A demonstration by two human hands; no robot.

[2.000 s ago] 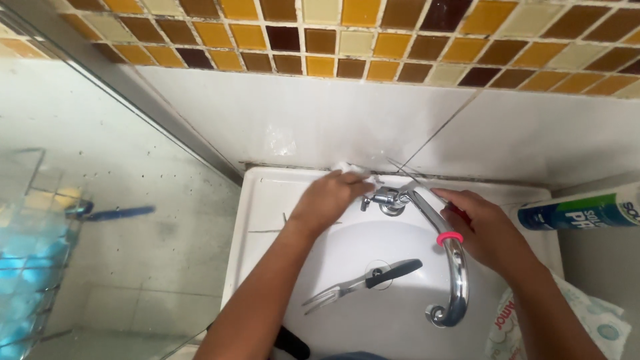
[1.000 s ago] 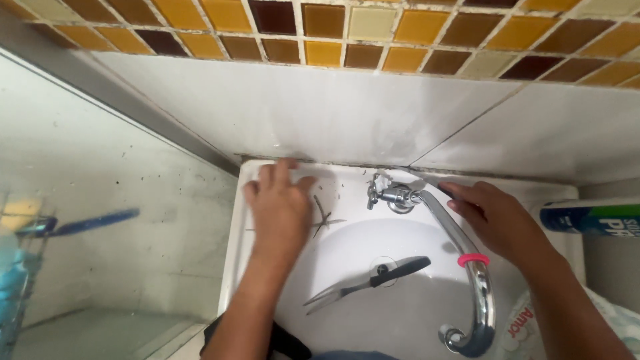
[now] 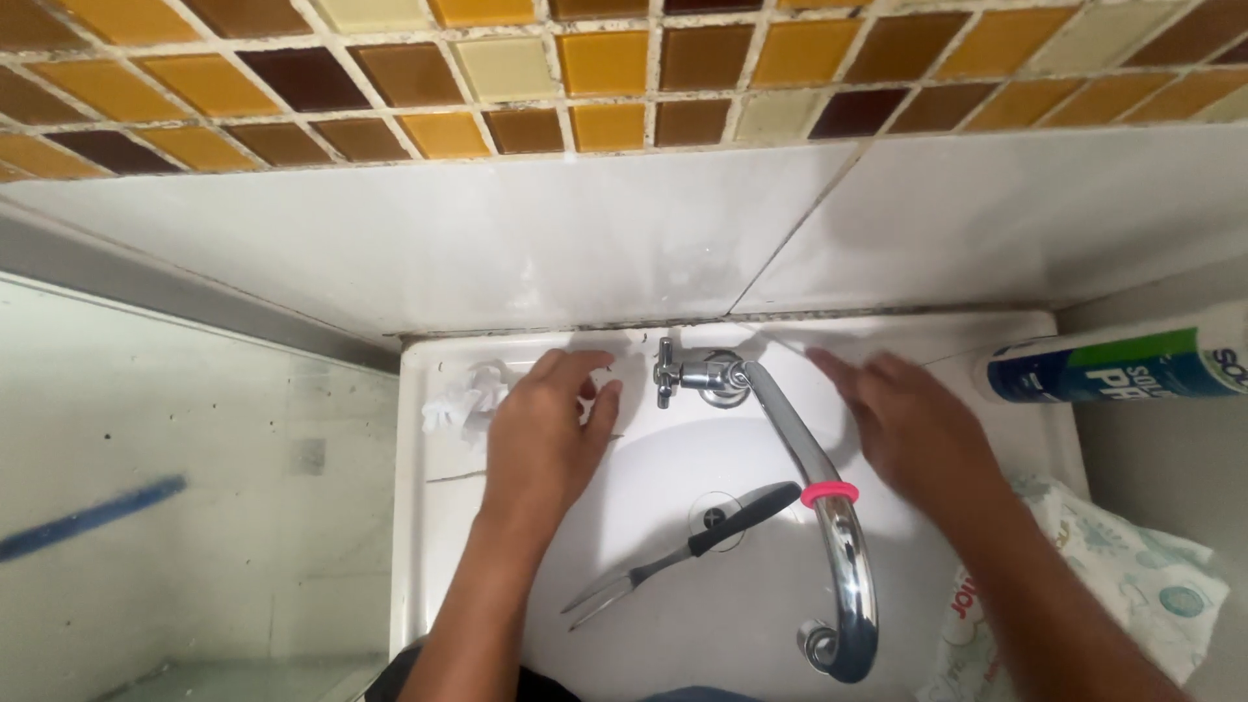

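Note:
My left hand (image 3: 551,419) hovers over the back left ledge of the white sink (image 3: 414,546), fingers apart and holding nothing. Just left of it lies a crumpled white tissue (image 3: 463,400). Across the faucet (image 3: 717,378), my right hand (image 3: 892,409) is closed on a thin-bladed tool (image 3: 775,338), its blade pointing left along the back rim; the handle is hidden by the fingers. A dark, dirty joint (image 3: 604,326) runs between rim and wall. In the basin, a two-pronged fork (image 3: 692,546) with a black handle lies across the drain.
The chrome spout (image 3: 848,585), with a pink ring (image 3: 830,493), arches over the basin. A sealant tube (image 3: 1102,366) lies at the right rim, above a wipes packet (image 3: 1150,585). Thin dark strips (image 3: 455,478) and crumbs dot the left ledge. A glass panel (image 3: 214,468) stands left.
My left hand was at the faucet with white tissue, then moved left to the corner; now it is back a little to the right, and the tissue lies on the left ledge.

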